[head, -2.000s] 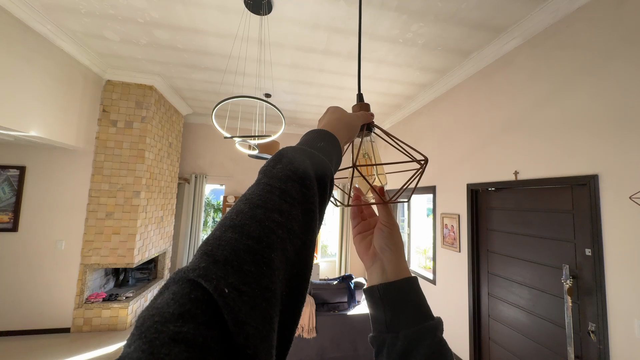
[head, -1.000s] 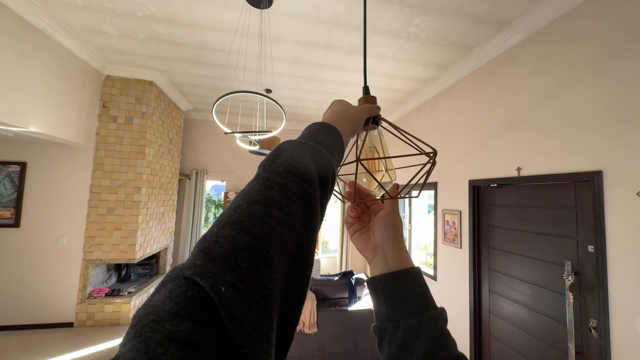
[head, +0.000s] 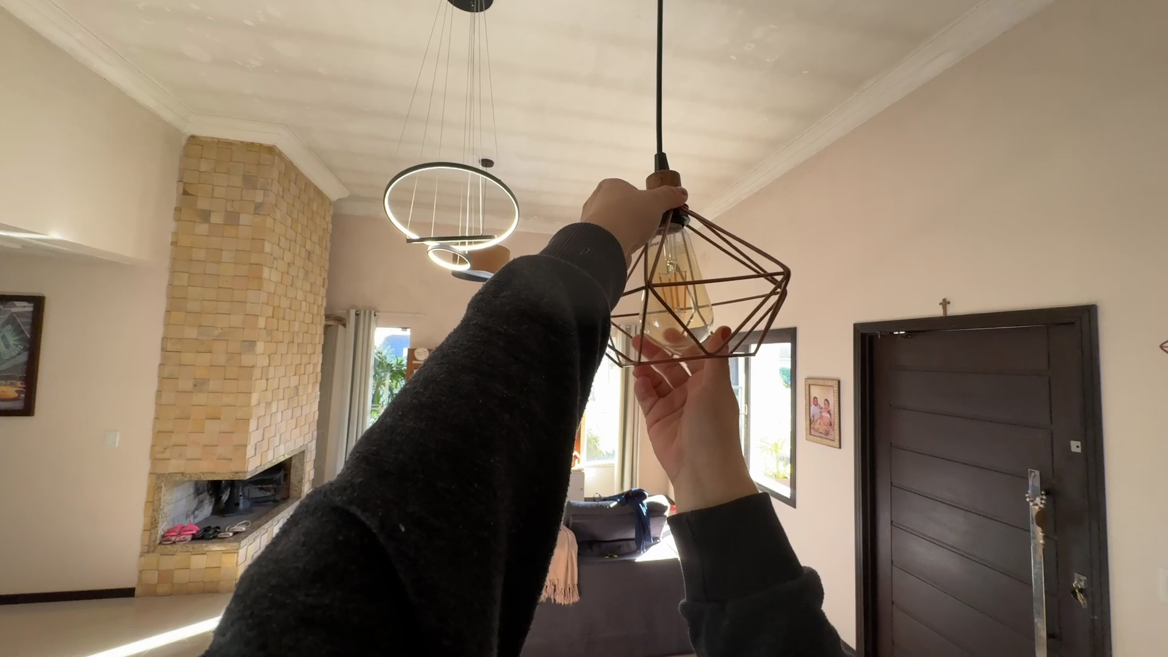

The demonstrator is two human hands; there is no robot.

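Observation:
A pendant lamp hangs on a black cord, with a wooden lamp holder [head: 663, 179] above a copper-coloured wire cage shade [head: 774, 283]. Inside the cage is an amber filament bulb [head: 677, 283], wide end down. My left hand [head: 630, 208] grips the lamp holder from the left, its thumb across the wood. From below, my right hand [head: 689, 411] reaches up to the open bottom of the cage, palm showing, its fingertips around the lower end of the bulb. Whether every fingertip touches the glass is hard to tell.
A ring chandelier [head: 452, 245] hangs to the left, beyond my sleeve. Farther back stand a stone-clad fireplace [head: 219, 319], a dark sofa [head: 611, 593] with a throw, and a window [head: 771, 411]. A dark door [head: 972, 474] with a long handle is at the right.
My right hand's fingers have shifted at the bulb's lower end. The cage sits at a slightly different angle than two seconds ago. My left hand has stayed at the lamp holder.

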